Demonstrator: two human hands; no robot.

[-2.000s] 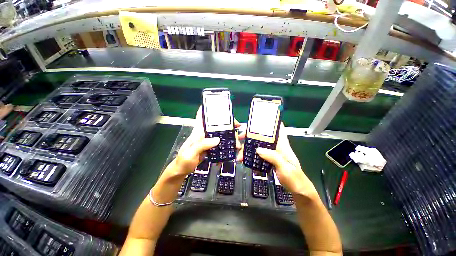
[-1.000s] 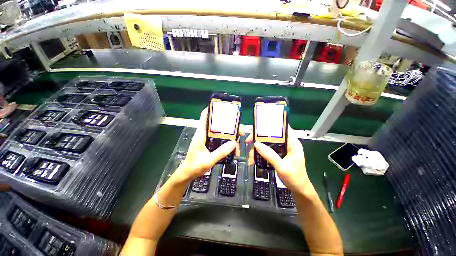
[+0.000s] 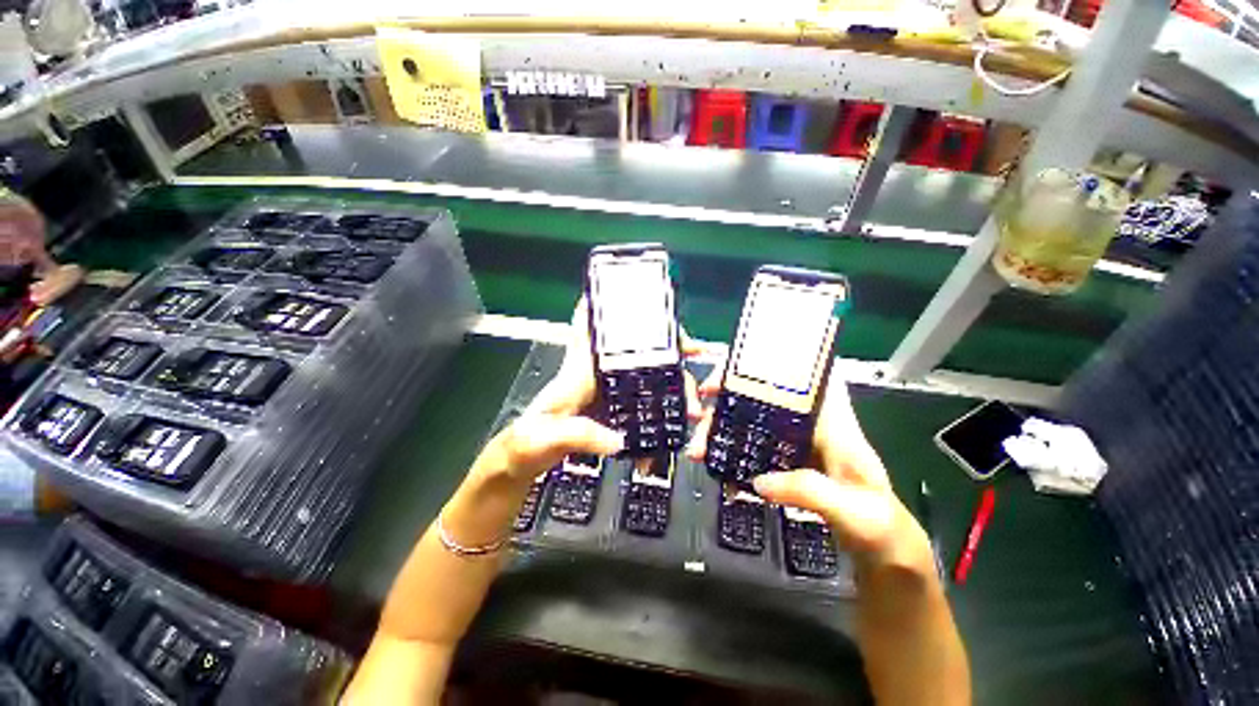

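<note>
My left hand (image 3: pixel 555 430) holds a black keypad phone (image 3: pixel 637 345) upright, its screen lit white, my thumb on the lower keys. My right hand (image 3: pixel 845 476) holds a second keypad phone (image 3: pixel 777 375), tilted a little to the right, its screen lit white with an orange-yellow band below, my thumb at its bottom keys. Below them a clear plastic tray (image 3: pixel 695 566) holds several keypad phones in its near pockets. My hands and the held phones hide the tray's far part.
Stacked loaded trays (image 3: pixel 373 372) stand at left, more (image 3: pixel 262 662) at lower left. Tall ribbed stack (image 3: pixel 1187 414) at right. A red marker (image 3: pixel 976 535), a dark slab (image 3: pixel 982 439) and a white wad (image 3: pixel 1056 455) lie right. A cloudy cup (image 3: pixel 1060 232) hangs on the post. A person's hand shows far left.
Both thumbs have moved down to the lower keys, uncovering more of the keypads. The right phone has tilted to the right and away from the left one. The whole view has shifted slightly.
</note>
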